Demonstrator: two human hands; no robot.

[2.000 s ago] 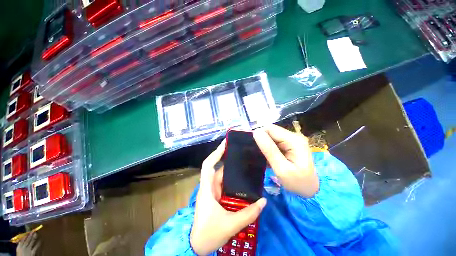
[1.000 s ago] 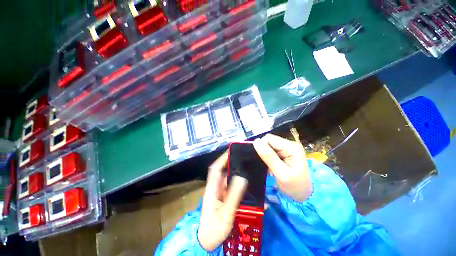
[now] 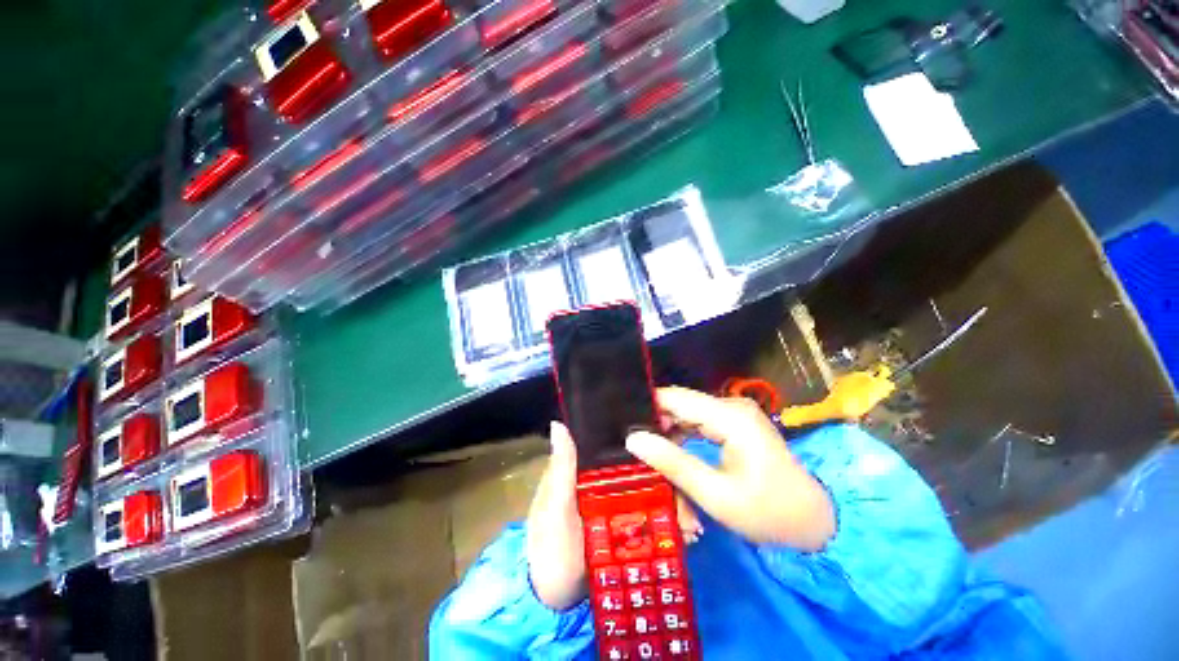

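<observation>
An open red flip phone (image 3: 608,387) stands upright over the lap, black screen above, red keypad with white digits below. My left hand (image 3: 557,523) holds its left edge near the hinge. My right hand (image 3: 740,467) is at its right side, thumb on the lower right of the screen, other fingers at or behind the edge. Just beyond the phone, a clear lens tray (image 3: 467,366) holds a row of several black-framed panels with white centres; the phone's top overlaps its near edge.
Stacked blister trays (image 3: 388,194) stand at back left; another phone tray (image 3: 291,510) is at left. Tweezers (image 3: 800,123), clear film (image 3: 817,186) and a white wipe (image 3: 919,119) lie right. A yellow-orange blow gun (image 3: 840,396) hangs over an open cardboard box (image 3: 1021,284).
My right hand has moved from the screen's top corner down to its lower right. My left thumb has left the phone's front. The phone's keypad shows more fully, and the camera view has shifted.
</observation>
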